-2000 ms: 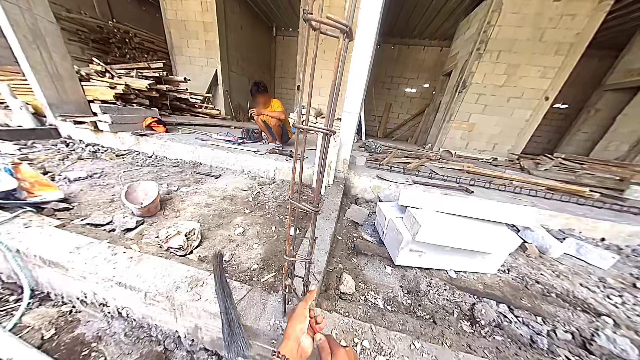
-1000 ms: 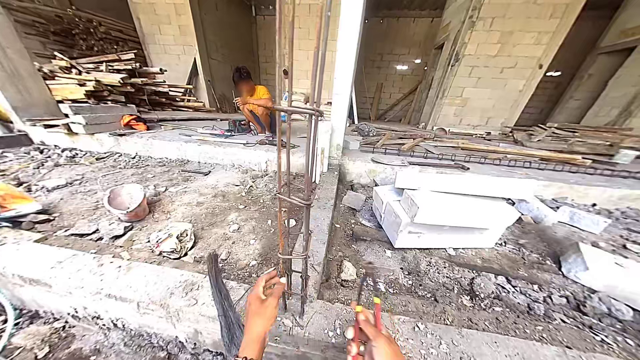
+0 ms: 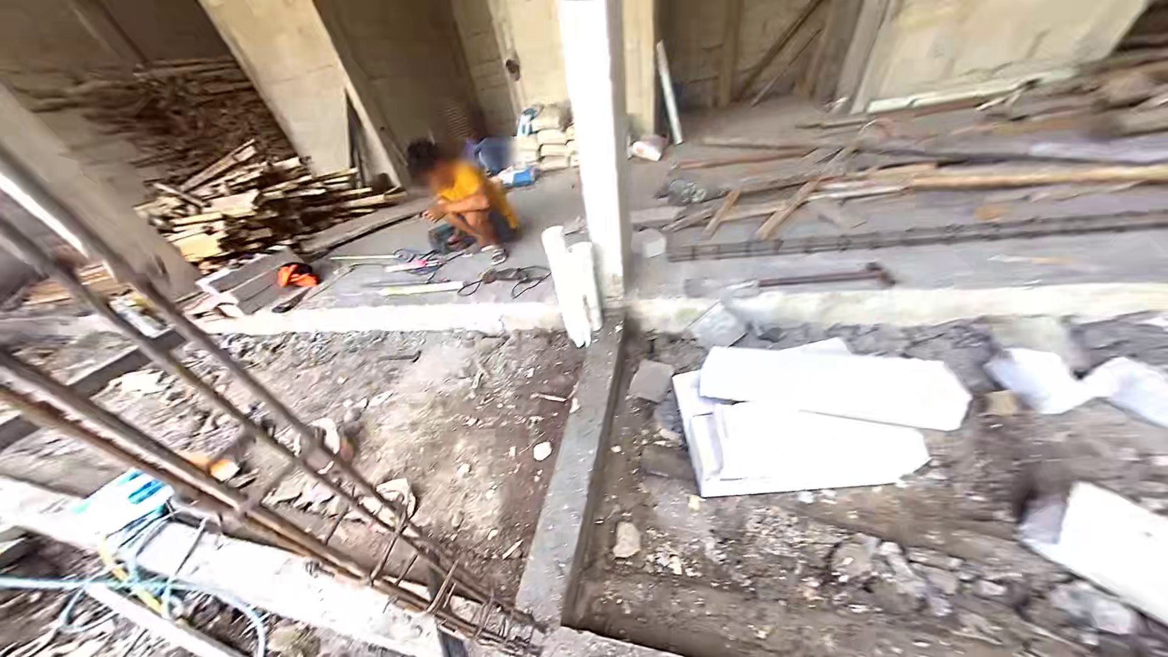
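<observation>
Neither my left hand nor my right hand shows in the head view now. Steel rebars of a column cage (image 3: 301, 447) run slantwise from the upper left to the lower middle, with stirrups bunched near their foot. The foot stands at the corner where a low concrete beam (image 3: 557, 511) meets another concrete beam (image 3: 301, 584). Whether either hand touches the bars or holds a tool is hidden, being outside the picture.
White blocks (image 3: 821, 388) lie on the rubble to the right. A white post (image 3: 598, 137) rises behind. On the raised slab a person in yellow (image 3: 470, 196) squats near cables and tools. Timber (image 3: 246, 201) is piled at the left; blue hoses (image 3: 146, 584) lie lower left.
Both my hands, with red-handled pliers in the right one a second ago, have gone out of view. The view has shifted and tilted strongly; the rebar cage now appears at the left.
</observation>
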